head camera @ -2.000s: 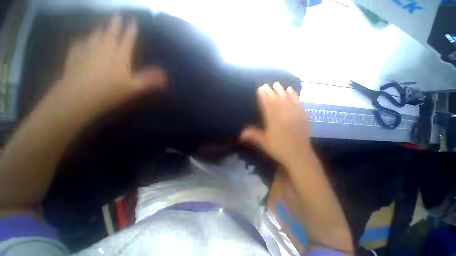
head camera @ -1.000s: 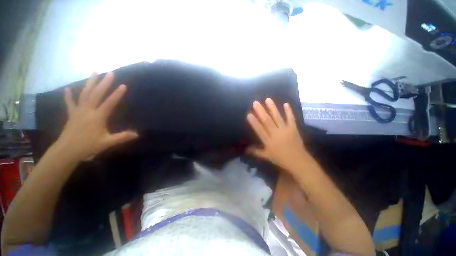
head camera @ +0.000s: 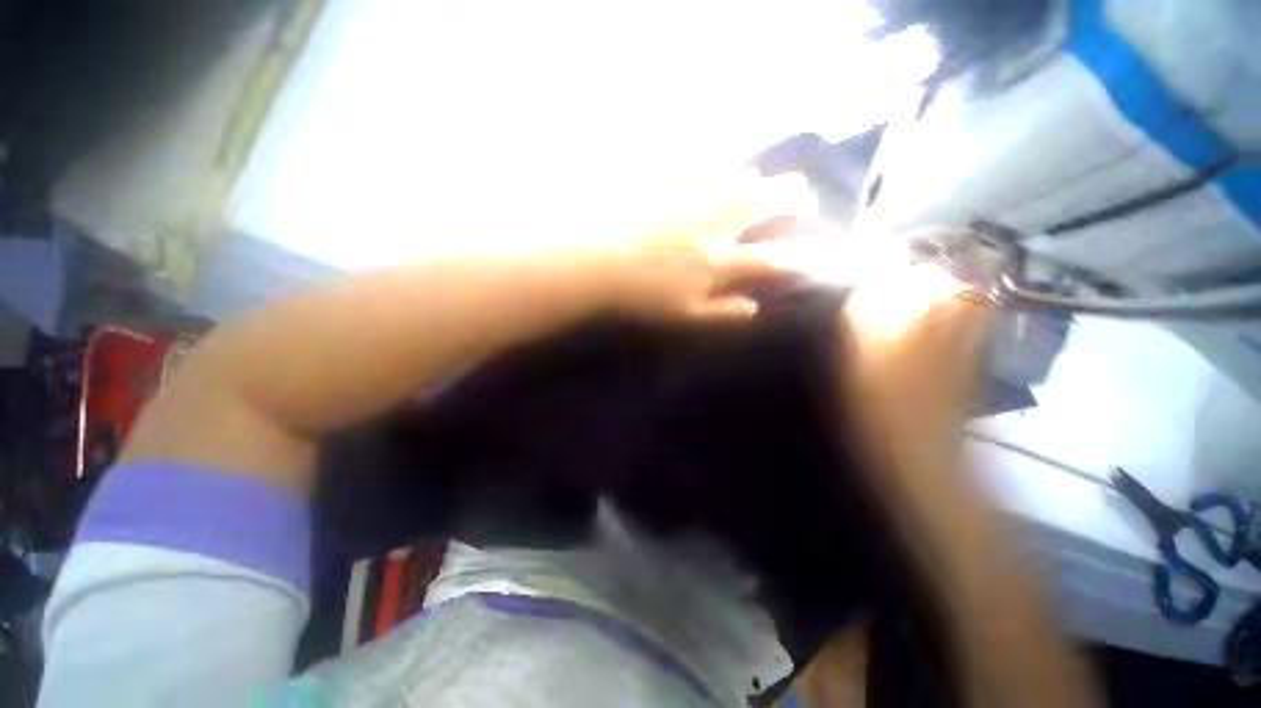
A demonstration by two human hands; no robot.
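Note:
The black cloth hangs from the needle area over the table's front edge towards my lap. My left hand is at the cloth's top edge, just left of the needle area, blurred and washed out by glare; its fingers seem to be at the cloth, but the grip is unclear. My right hand is at the cloth's right side, under the machine head, also blurred by glare. The presser foot area shows shiny metal parts; the needle and the cloth's contact with it are hidden.
Scissors with blue handles lie on the white table at the right, near its grey front edge. A red basket stands at the lower left. Strong lamp glare hides much of the table.
Both hands have left the cloth lying flat along the front edge and are now up at the needle area with it. The view has swung, so the machine head shows larger and the scissors lower.

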